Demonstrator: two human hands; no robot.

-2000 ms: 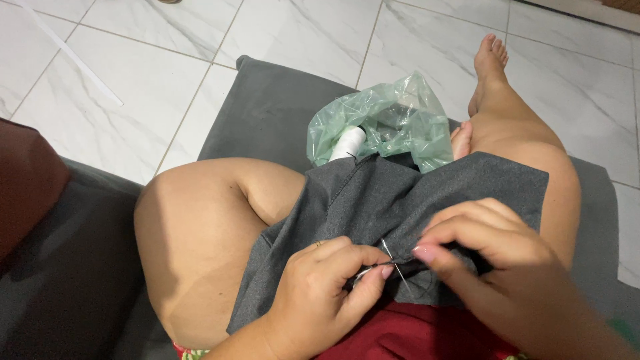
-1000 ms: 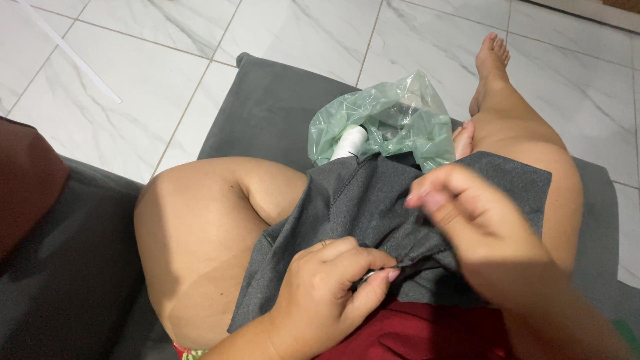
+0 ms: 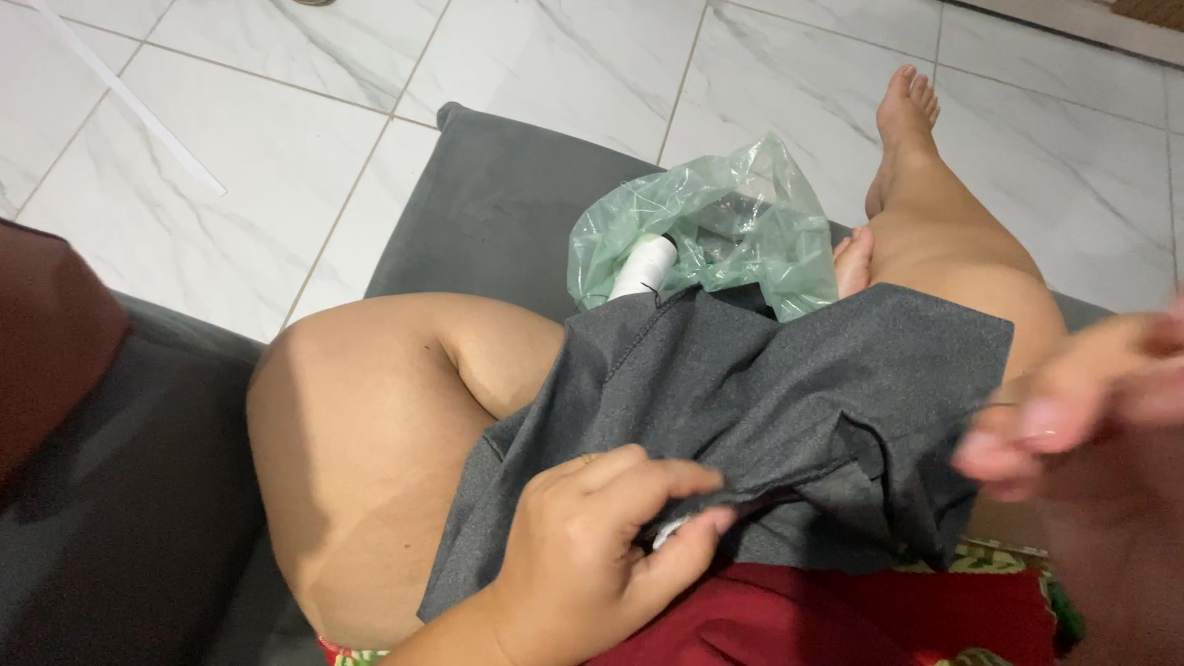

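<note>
Dark grey fabric (image 3: 703, 370) with a stitched seam lies across my lap. My left hand (image 3: 610, 536) holds the fabric's folded edge between thumb and forefinger, and a small whitish thing, too hidden to name, shows under those fingers. To the right, above the fabric, my right hand (image 3: 1082, 407) is raised and blurred, thumb and fingertips together. A thin dark line, like a needle or thread, shows at its fingertips. Beyond the fabric, a white thread spool (image 3: 646, 265) leans in a crumpled green translucent plastic bag (image 3: 800, 222).
I sit on a grey upholstered seat (image 3: 518, 203), legs bent around the fabric. Red cloth (image 3: 832, 615) lies below it. At left is a reddish-brown cushion (image 3: 55, 342). A white strip (image 3: 139, 106) lies on the marble-look tile floor (image 3: 250, 166).
My right hand has moved from beside my left hand, up and away to the right. My left hand stays at the fabric's edge. The needle seen earlier between the hands no longer shows there.
</note>
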